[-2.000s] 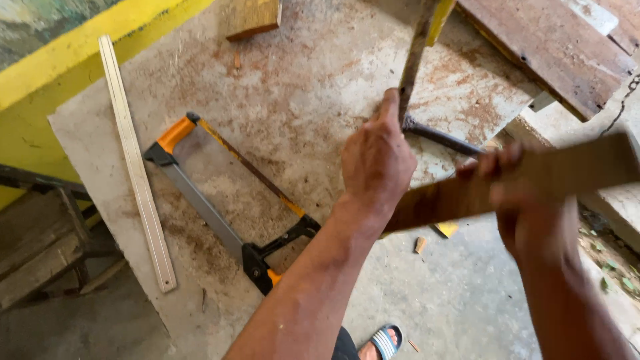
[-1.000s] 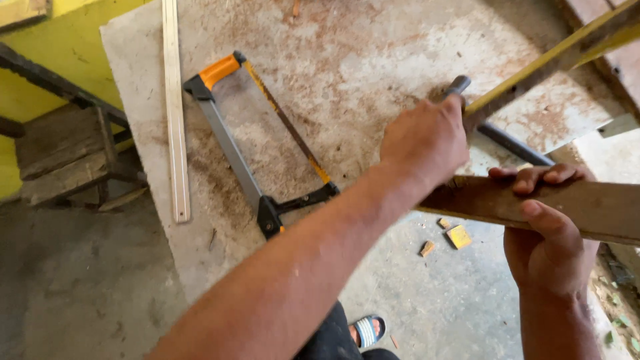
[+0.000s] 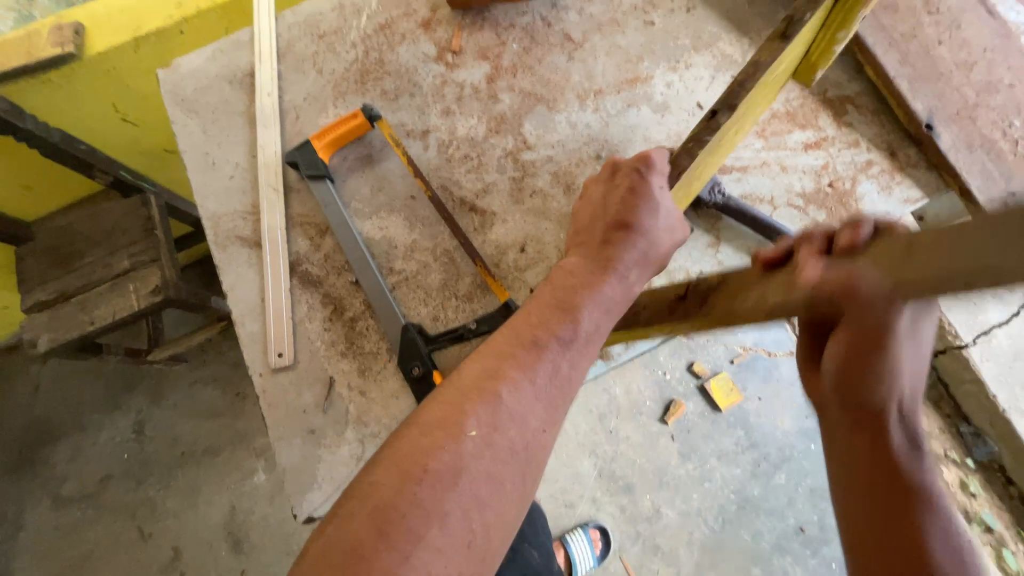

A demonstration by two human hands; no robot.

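Note:
My left hand point(image 3: 628, 212) is closed around the near end of a yellow-painted wooden piece point(image 3: 736, 112) that slants up to the right. My right hand point(image 3: 856, 296), blurred, grips a brown wooden board point(image 3: 960, 252) running from the right edge to below my left hand. Between the hands a dark metal bar point(image 3: 744, 212) shows partly; whether either hand touches it is hidden. Left of my left forearm, a hacksaw point(image 3: 352, 240) with an orange handle lies on the worktop, its lower end partly hidden by the arm. A long pale metal strip point(image 3: 274, 208) lies farther left.
Sawdust covers parts of the worktop point(image 3: 496, 120). A brown plank point(image 3: 944, 88) is at the upper right. A wooden stool point(image 3: 96, 256) stands left of the table. Small wood offcuts point(image 3: 723, 391) and a sandalled foot point(image 3: 586, 548) are on the concrete floor. A yellow wall is behind.
Both hands keep hold of the wood. The board in my right hand has tilted, its right end higher than one second ago. The view has shifted.

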